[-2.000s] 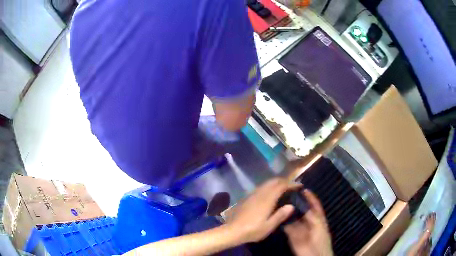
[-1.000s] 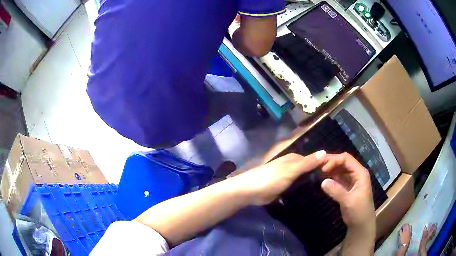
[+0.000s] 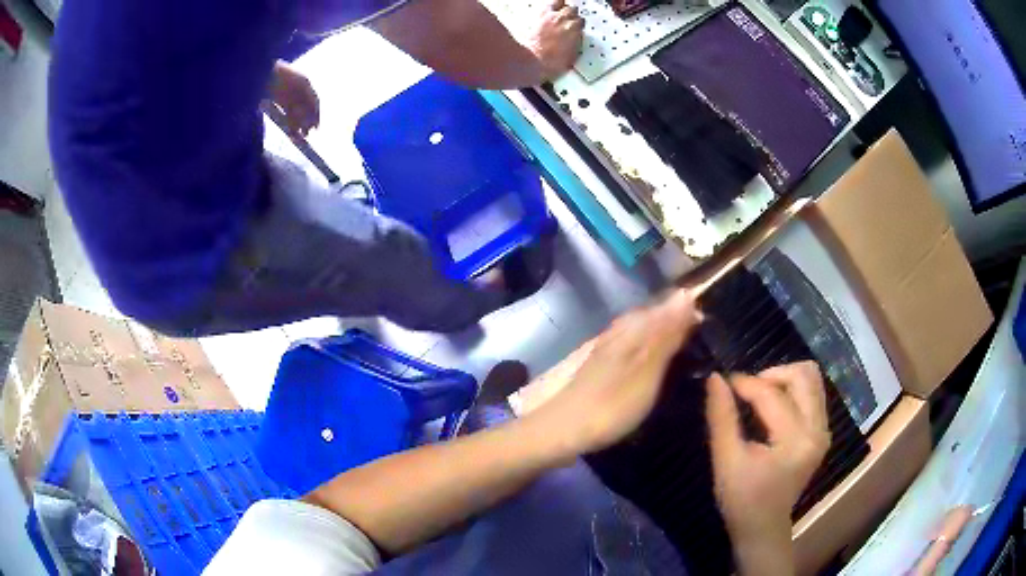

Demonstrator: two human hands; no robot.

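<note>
An open brown carton [image 3: 889,450] stands in front of me, filled with tight rows of black parts [image 3: 653,484]. A pale sheet with a dark curved patch [image 3: 827,338] lies at its far side. My left hand [image 3: 636,366] reaches over the near part of the rows, its blurred fingertips at the carton's left edge. My right hand [image 3: 771,433] is over the middle of the rows with thumb and fingers curled. A dark gap shows between them, and I cannot tell whether either hand holds a part.
A block of black parts [image 3: 686,141] lies on the worn white bench [image 3: 703,236] beside a dark mat [image 3: 759,96]. A coworker in blue [image 3: 158,146] sits or leans at the left. Blue stools [image 3: 338,411], a blue crate [image 3: 169,484] and a closed carton [image 3: 124,360] stand on the floor.
The black part between my hands two seconds ago no longer shows there. My left hand moved up toward the carton's edge. The coworker moved left, uncovering a blue stool.
</note>
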